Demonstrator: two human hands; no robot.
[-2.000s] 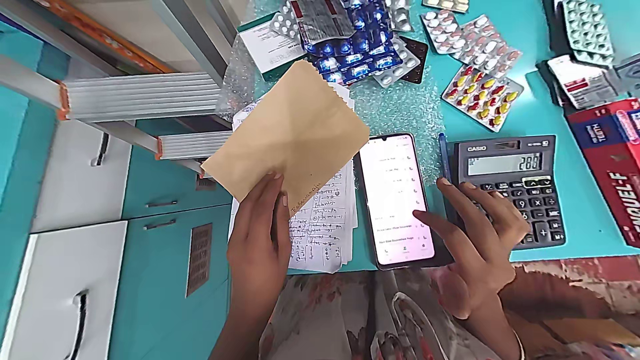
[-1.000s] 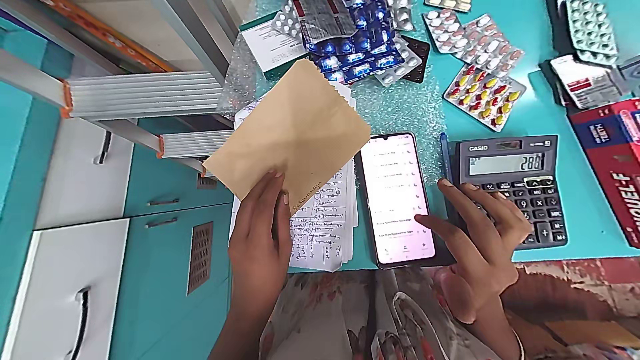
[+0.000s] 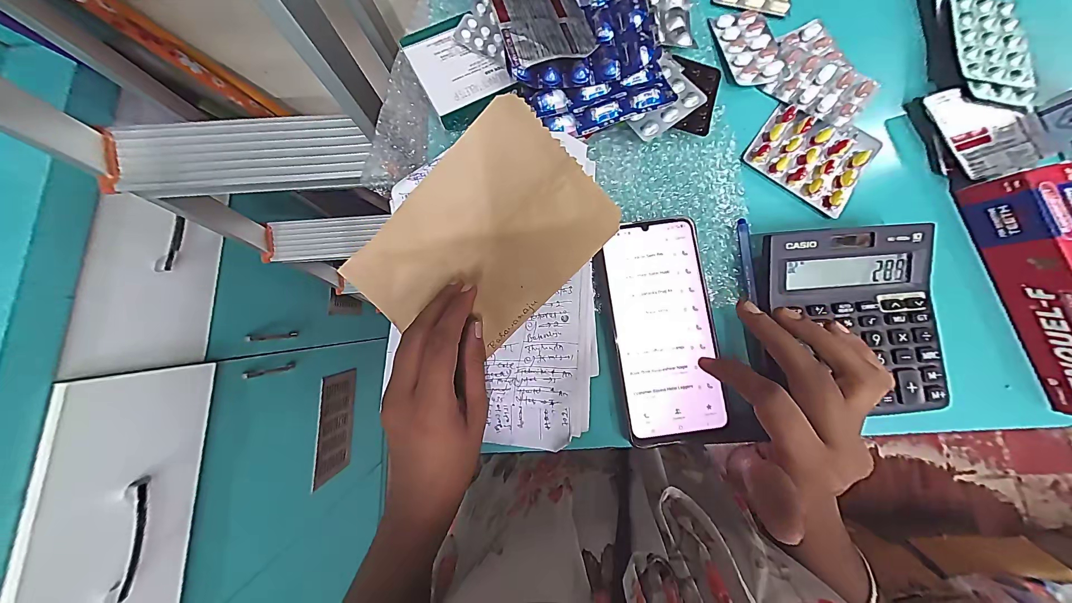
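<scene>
My left hand [image 3: 435, 385] rests with its fingertips on the lower edge of a brown paper envelope [image 3: 502, 193], which bears handwriting and lies over a stack of handwritten sheets [image 3: 536, 402]. To the right of the sheets lies a smartphone [image 3: 662, 327] with a lit list on its screen. My right hand [image 3: 804, 402] holds nothing; its thumb or index fingertip is at the phone's right edge, and its other fingers are spread over the left part of a Casio calculator [image 3: 854, 251]. A blue pen [image 3: 744, 255] lies between phone and calculator. Whether the left hand pinches the envelope is unclear.
Blue blister packs [image 3: 603, 92] lie on bubble wrap [image 3: 670, 184] behind the phone. A blister of red and yellow capsules [image 3: 811, 159] and other tablet strips [image 3: 825, 75] are farther back. A red box [image 3: 1026, 276] is at the right. An aluminium ladder [image 3: 243, 155] stands left, before cabinets [image 3: 293, 452].
</scene>
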